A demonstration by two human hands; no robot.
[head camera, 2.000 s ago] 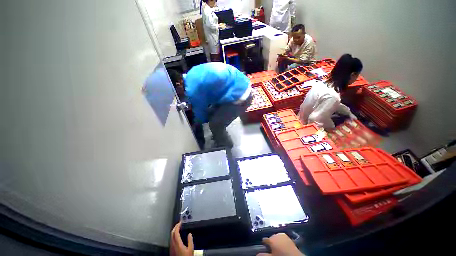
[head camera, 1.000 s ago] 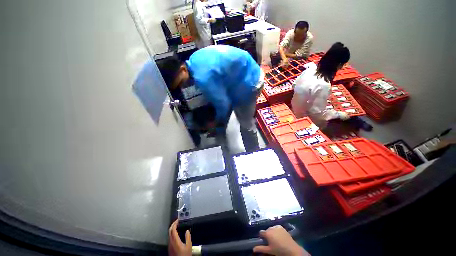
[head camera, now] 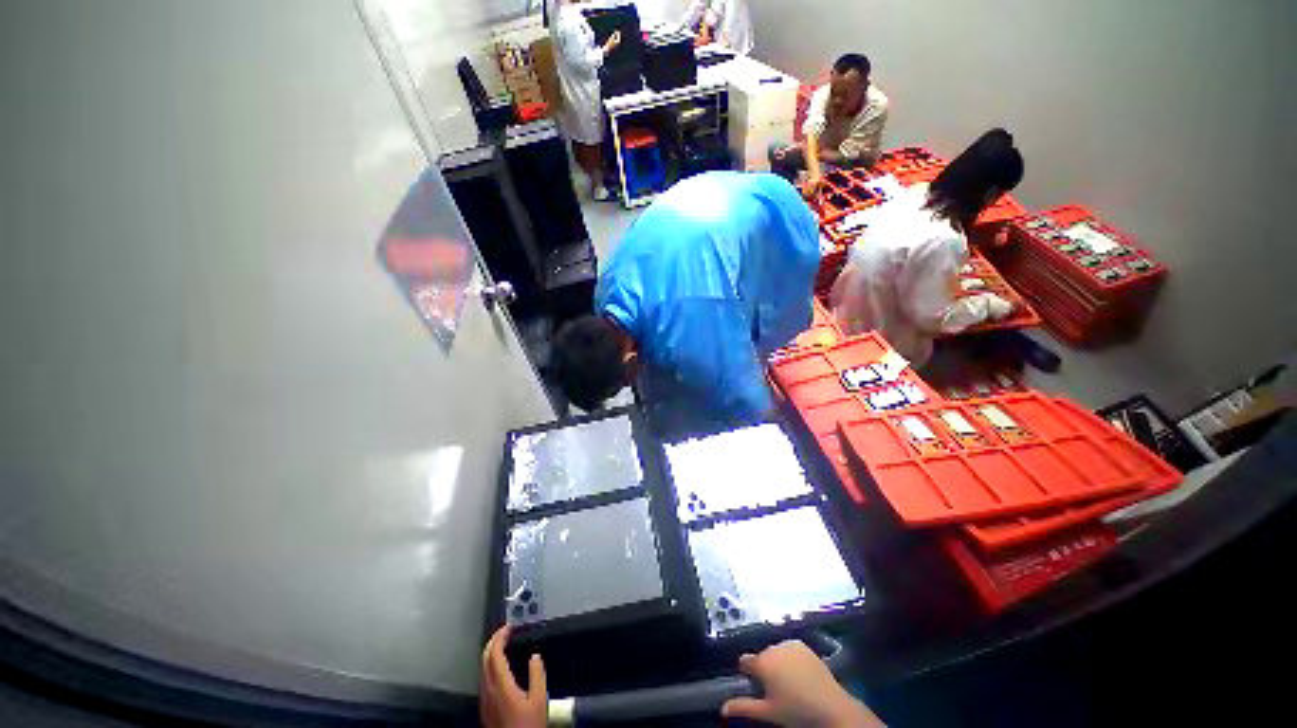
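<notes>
Two side-by-side stacks of black trays, left and right, lie just ahead of me. Each top tray shows two film-covered panels, grey on the left and glaring white on the right. The grey trolley handle runs along their near side. My right hand is closed over the handle's right part. My left hand is at the handle's left end by the stack's near left corner, thumb and fingers apart; its grip is unclear. Both hands are cut off by the bottom edge.
A person in blue bends low just beyond the stacks. Red trays are piled close on the right, with a person in white behind. The door stands on the left. Others are by a far table.
The person in blue has come nearer and bent down at the stacks' far side. The view has shifted slightly since the first frame; my hands keep their places by the handle.
</notes>
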